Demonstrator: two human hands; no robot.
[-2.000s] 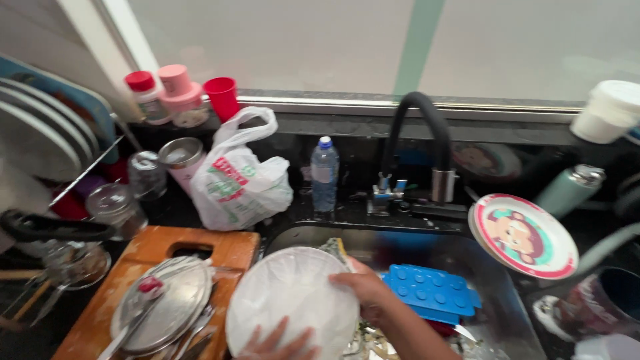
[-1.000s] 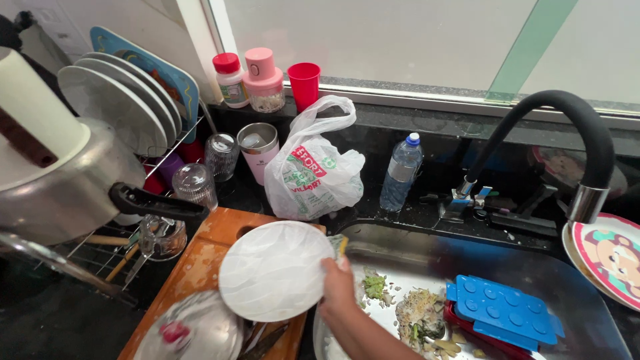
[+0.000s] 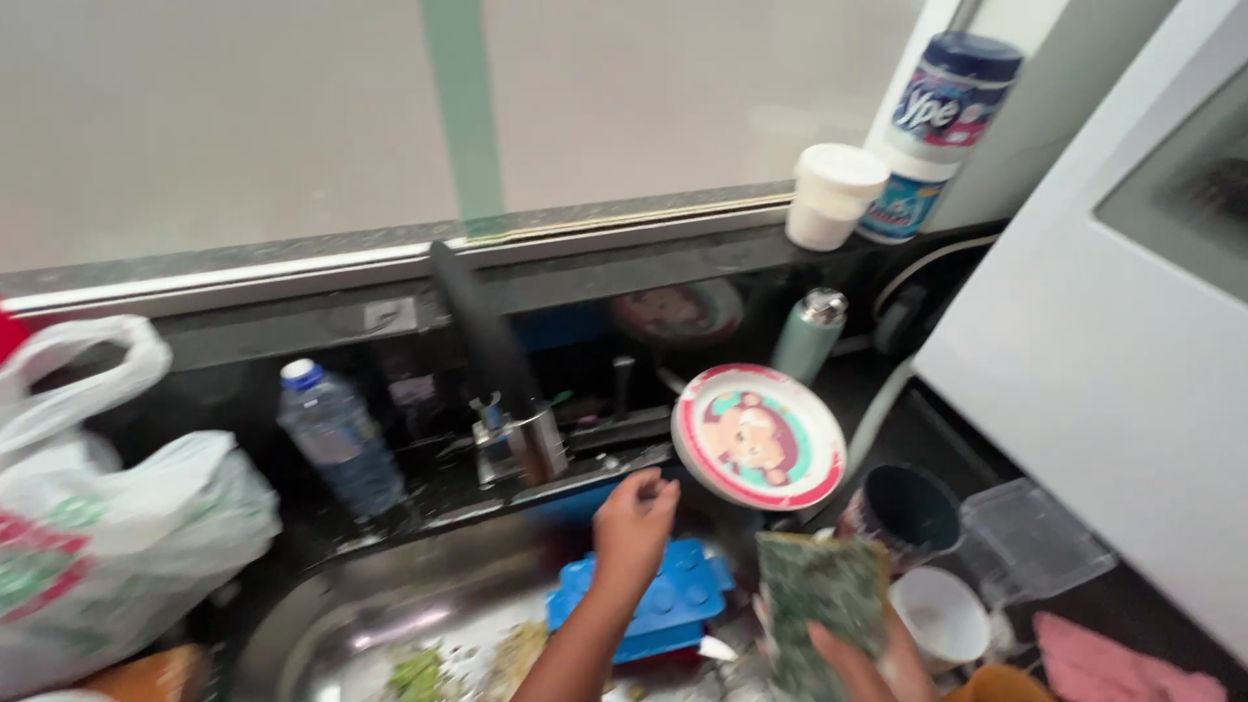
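My left hand (image 3: 636, 512) reaches over the sink, its fingers bent close together near the rim of the monkey-print plate (image 3: 759, 437); nothing shows in it. My right hand (image 3: 858, 658), low at the right, grips a worn green scouring sponge (image 3: 824, 600). Beneath my left forearm a blue container with round studs (image 3: 673, 597) lies in the steel sink (image 3: 331, 614), beside food scraps (image 3: 419, 673). The monkey-print plate rests tilted at the sink's back right edge, by a pale green bottle (image 3: 810, 336).
A black faucet (image 3: 487, 331) rises behind the sink. At left stand a clear plastic bottle (image 3: 341, 444) and a white plastic bag (image 3: 127, 536). Right of the sink are a dark cup (image 3: 909, 512), a white cup (image 3: 938, 614), a clear lid (image 3: 1038, 536) and a pink cloth (image 3: 1121, 663).
The view has swung right. The white plate my hand held is out of my hands, and the sponge is now plainly in my right hand. My left hand has moved over the sink.
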